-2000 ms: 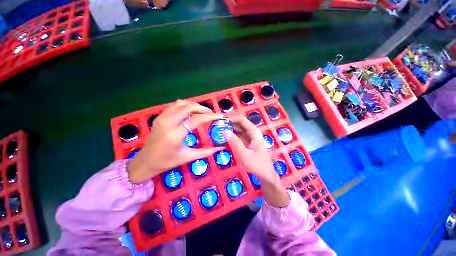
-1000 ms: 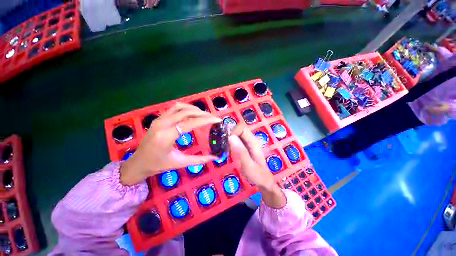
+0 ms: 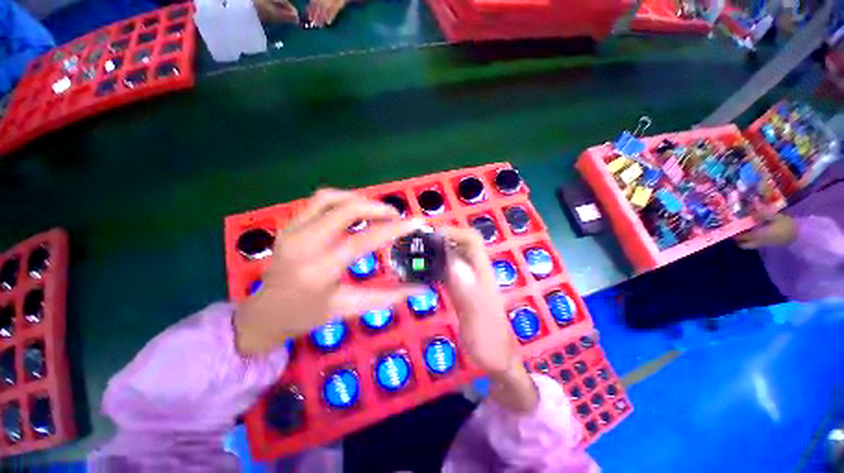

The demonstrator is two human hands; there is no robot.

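Note:
A round dark watch head (image 3: 417, 258) with a small green square and pale marks on its face is held between my hands, above the middle of the red compartment tray (image 3: 330, 442). My left hand (image 3: 319, 268) has its fingers around the left side of the unit. My right hand (image 3: 474, 294) grips its right side. The tray's pockets hold several units with blue film (image 3: 392, 370) and several plain black ones (image 3: 470, 189). The hands hide some middle pockets. Both hands are a little blurred.
A small-parts tray (image 3: 583, 388) lies at the main tray's near right corner. A red bin of binder clips (image 3: 685, 189) and a small black box (image 3: 582, 211) are at right, with a neighbour's hand (image 3: 771, 232) at the bin. Other red trays (image 3: 57, 342) lie at left.
The unit has turned from its blue film side to its dark face, which is now towards me with the green square showing. A neighbour's hand has appeared at the clip bin.

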